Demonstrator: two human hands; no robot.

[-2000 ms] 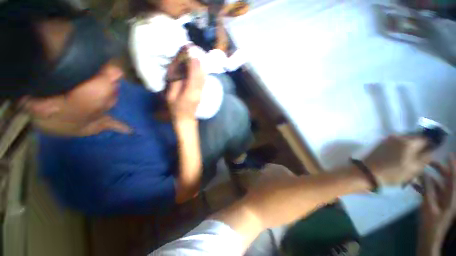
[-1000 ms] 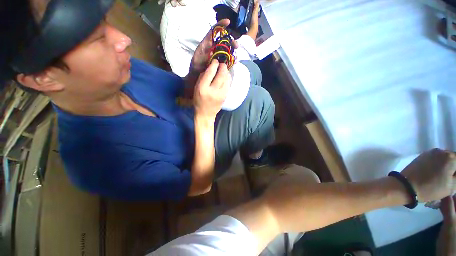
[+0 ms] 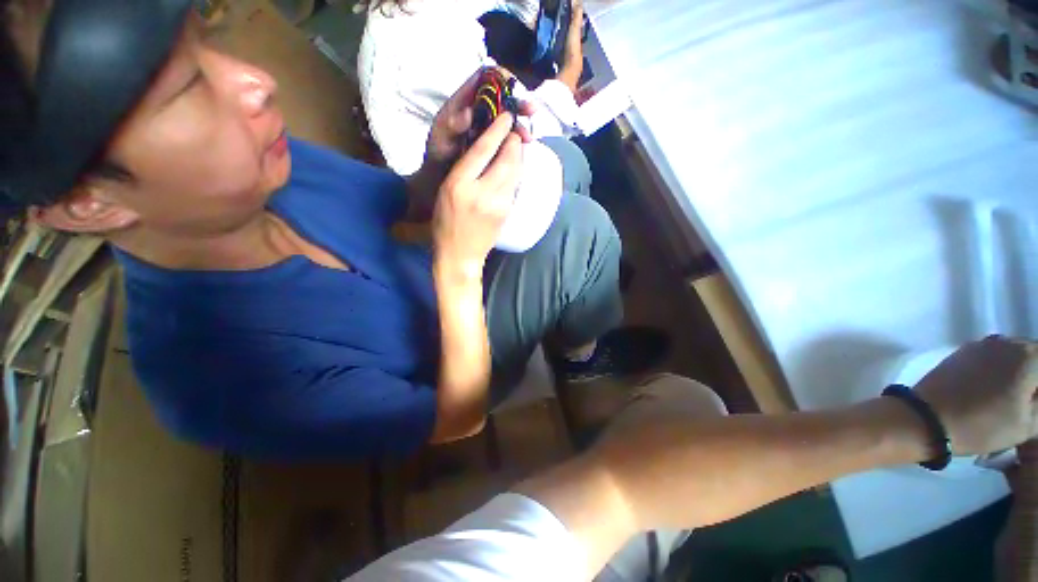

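My left hand [image 3: 988,396] is at the right edge, above the near corner of the white-covered table [image 3: 785,205]. It wears a dark bracelet at the wrist. Its fingers are curled and cut off by the edge, so what they hold is hidden. A small part of my right hand or wrist [image 3: 1024,483] shows just below it, mostly out of the picture. A pale sliver of something lies between the two, too small to name.
At left a seated person in blue holds a bundle of red, yellow and black wires [image 3: 492,100], with a white round lid [image 3: 533,205] on the lap. Beyond, a person in white holds a dark device [image 3: 551,32]. Brown cardboard [image 3: 148,455] stands at lower left.
The view has swung left and sharpened. My hands have moved to the right edge, and the dark glossy object seen at my left hand is out of sight. The neighbour's hands shifted on the wires.
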